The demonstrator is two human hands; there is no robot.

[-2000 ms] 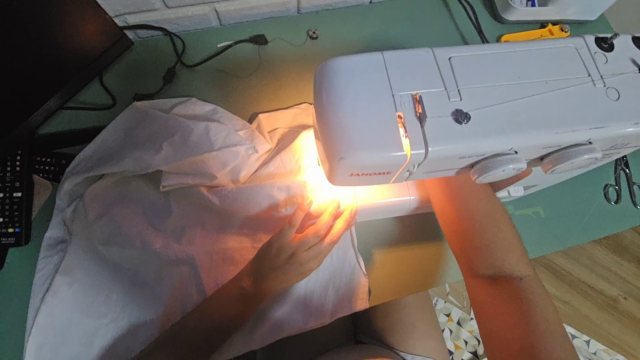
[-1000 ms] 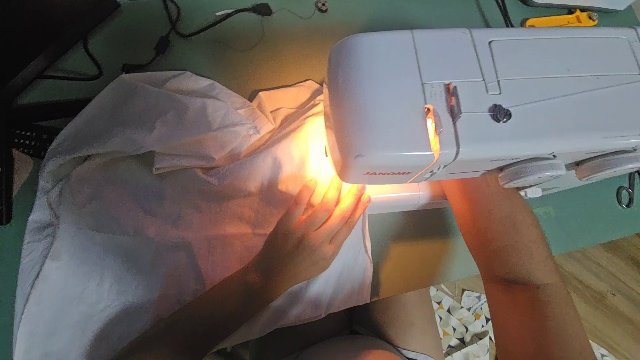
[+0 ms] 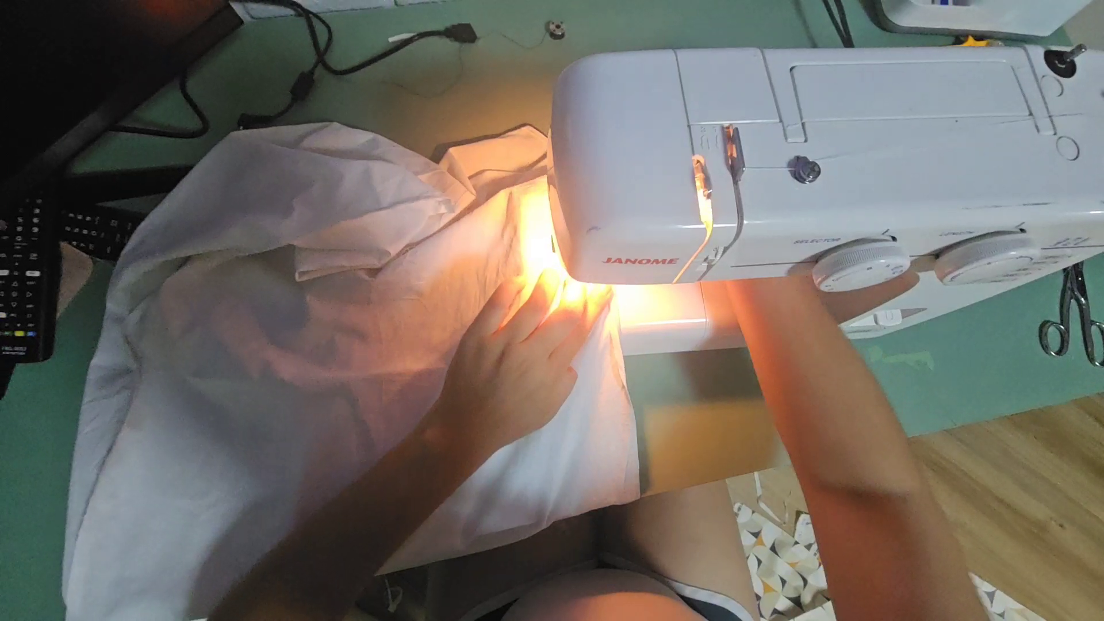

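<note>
A white Janome sewing machine (image 3: 862, 164) stands on the green table, its lamp glowing brightly at the needle end. White fabric (image 3: 259, 457) spreads from under the machine's head across the left and toward my lap. My left hand (image 3: 517, 354) lies flat on this fabric beside the lit needle area, fingers slightly apart and tips in the glare. My right forearm reaches beneath the machine's arm, and the right hand itself is hidden behind the machine's head. The needle and presser foot cannot be seen.
At the left are a black monitor (image 3: 78, 78), a remote control (image 3: 26, 276) and another black keypad (image 3: 95, 228). Black cables (image 3: 310, 52) and a small metal bobbin-like part (image 3: 555, 30) lie at the back. Scissors (image 3: 1069, 319) rest to the right; a white container (image 3: 975, 15) stands behind the machine.
The view has shifted somewhat. My left hand stays on the fabric near the needle area, and my right arm still reaches under the machine.
</note>
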